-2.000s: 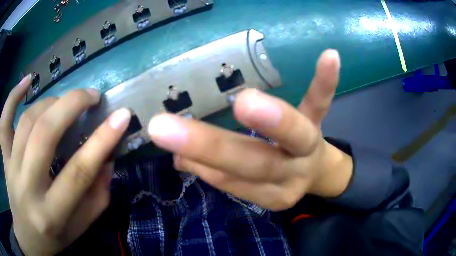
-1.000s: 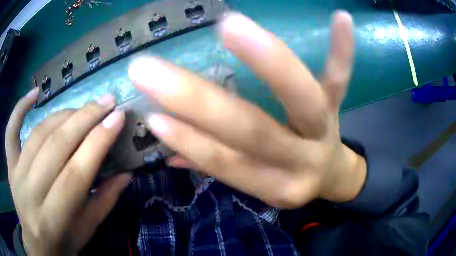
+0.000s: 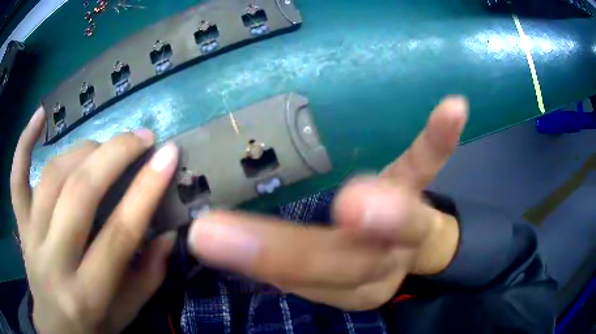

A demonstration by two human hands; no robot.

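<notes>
A grey metal fixture bar (image 3: 222, 147) lies tilted near my body, its curved end piece (image 3: 307, 132) to the right. Two dark openings show on it, each with a small brass-coloured component (image 3: 254, 150) and a shiny silver double-round shape. My left hand (image 3: 91, 222) grips the bar's left part and hides it. My right hand (image 3: 340, 241) is blurred, fingers spread, with its index fingertip at the bar's lower edge below the left visible opening. It holds nothing that I can see. A second fixture bar (image 3: 183, 39) lies behind, with several openings in a row.
The bars lie over a glossy green mat (image 3: 392, 78) with a yellow tape line (image 3: 530, 65) at the right. Loose copper-coloured pieces (image 3: 89, 23) are at the top left. A dark finned edge (image 3: 555, 6) is at the top right. A blue object (image 3: 565, 121) stands beyond the mat edge.
My right hand has come down off the bar's face since one second ago, uncovering its right end. Against two seconds ago, the held bar sits further left and lower, with fewer openings showing.
</notes>
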